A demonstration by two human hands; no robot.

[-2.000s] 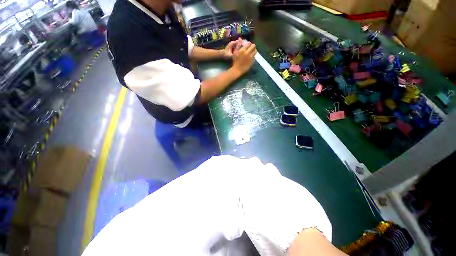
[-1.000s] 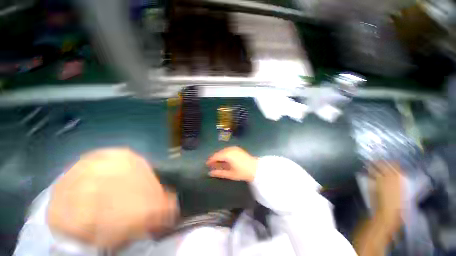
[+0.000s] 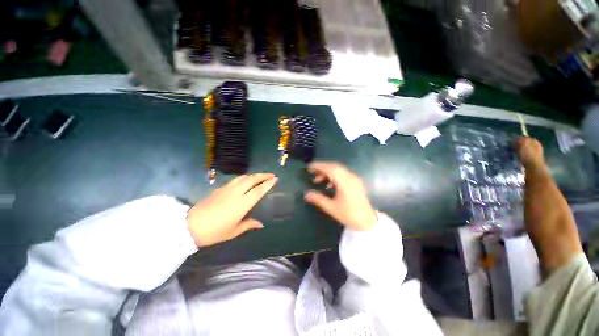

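Note:
A long stack of display modules [image 3: 231,131], black and ribbed with a gold edge on its left, stands on the green bench. A shorter stack [image 3: 303,136] stands to its right. My left hand [image 3: 228,210] is over the bench just below the long stack, fingers extended and apart from the thumb, with nothing seen in it. My right hand [image 3: 343,195] is just below the short stack, thumb and fingers apart and curved. A small dark area lies near its fingertips; I cannot tell whether it is a part or shadow.
A white tray [image 3: 364,52] with black rows is behind the pale rail [image 3: 66,84]. Tweezers [image 3: 161,97] lie by the rail. Watch bodies [image 3: 58,123] are at left. Wipes [image 3: 365,125] and a dispensing bottle [image 3: 423,113] are at upper right. Another person's arm [image 3: 548,203] reaches over a clear tray [image 3: 483,172].
The view has swung from the neighbour and clip heap to the stacks. My left hand has moved right, from the lower left to below the long stack. My right hand has moved right, below the short stack.

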